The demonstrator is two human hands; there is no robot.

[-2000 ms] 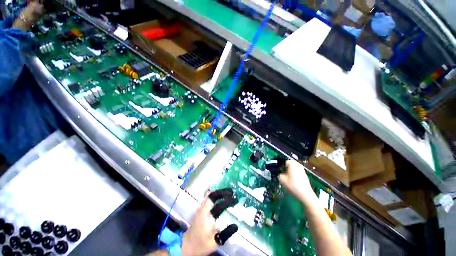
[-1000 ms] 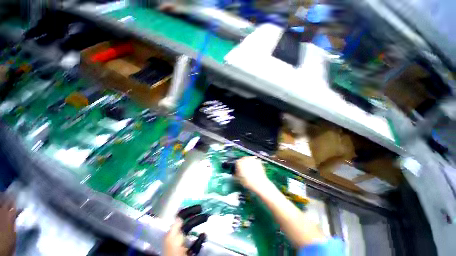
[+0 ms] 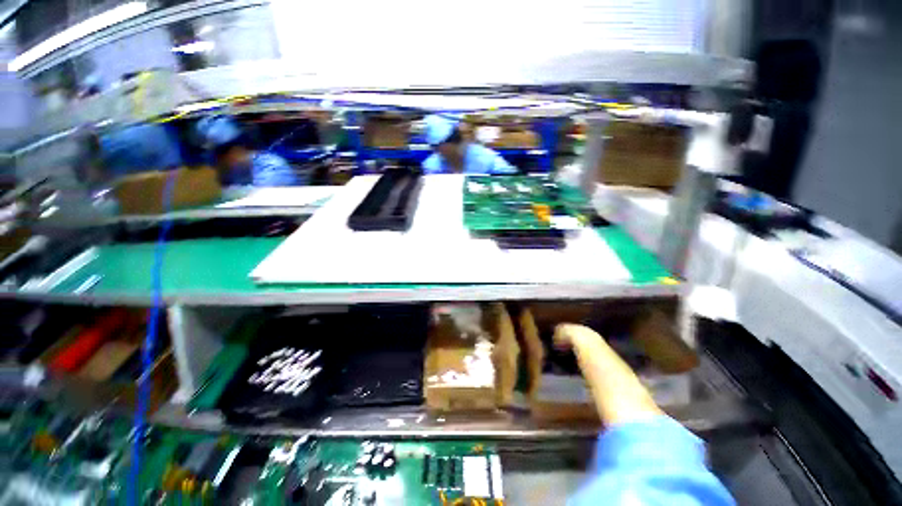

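Note:
My right hand reaches into an open cardboard box at the right of the lower shelf. Dark contents show inside the box. The fingers are small and blurred, so I cannot tell whether they hold anything. My left hand is not in view. Green circuit boards lie along the bottom edge of the picture, cut off by it.
A black tray with loose white parts stands left of a cardboard box of whitish parts. Above, a white sheet bears a black carrier and a circuit board. A blue cord hangs left. People in blue sit behind.
The view has swung up and right to the shelf. My right hand has moved from over the board into the cardboard box. My left hand, with black parts, has left the picture.

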